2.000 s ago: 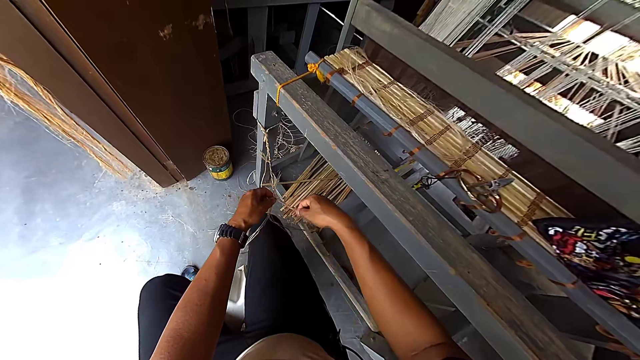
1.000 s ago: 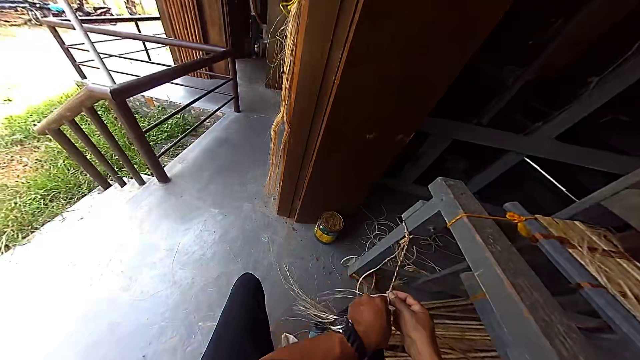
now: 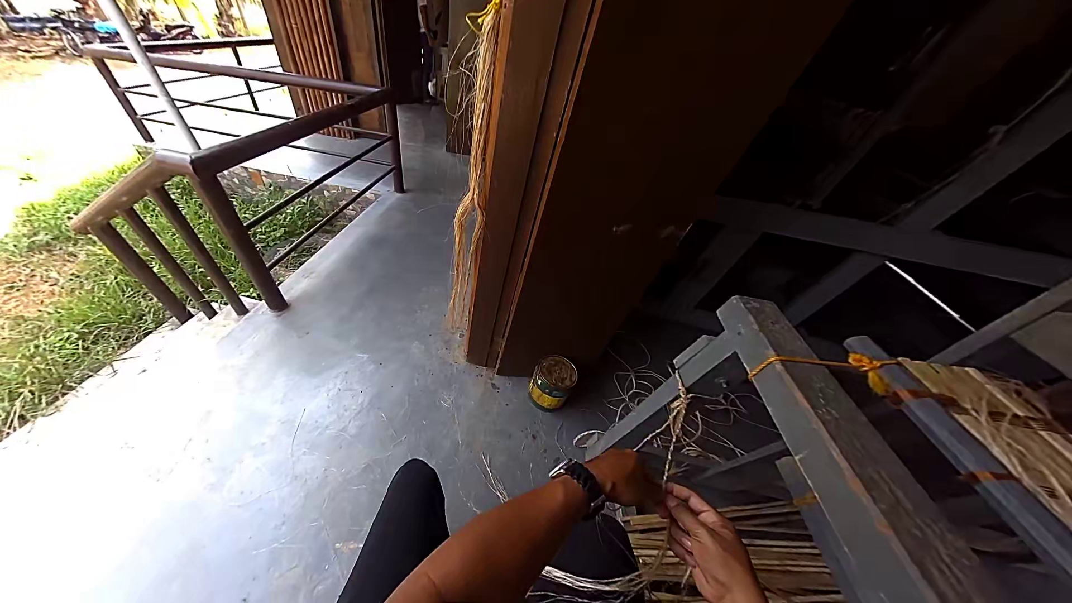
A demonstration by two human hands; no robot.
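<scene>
My left hand (image 3: 626, 479), with a dark watch on its wrist, is closed on a twisted strand of plant fiber (image 3: 670, 448). The strand runs up to a knot tied on the grey wooden loom frame (image 3: 712, 356). Just right of it and slightly lower, my right hand (image 3: 702, 536) pinches the same strand between thumb and fingers. Loose pale fibers (image 3: 586, 582) hang below the hands near my lap. Beneath and beside my right hand lie flat brown strips (image 3: 770, 544). The fingertips of my left hand are partly hidden.
A tin can (image 3: 553, 382) stands on the grey floor (image 3: 360, 402) by a brown wooden post (image 3: 519, 251), where a long fiber hank (image 3: 473, 193) hangs. Metal railings (image 3: 226, 218) edge the floor at left. Orange cord (image 3: 804, 360) ties the loom's bars. Scattered fibers lie behind the frame.
The view has swung left toward the floor and railings. My hands were apart two seconds ago; now they are together on the strand.
</scene>
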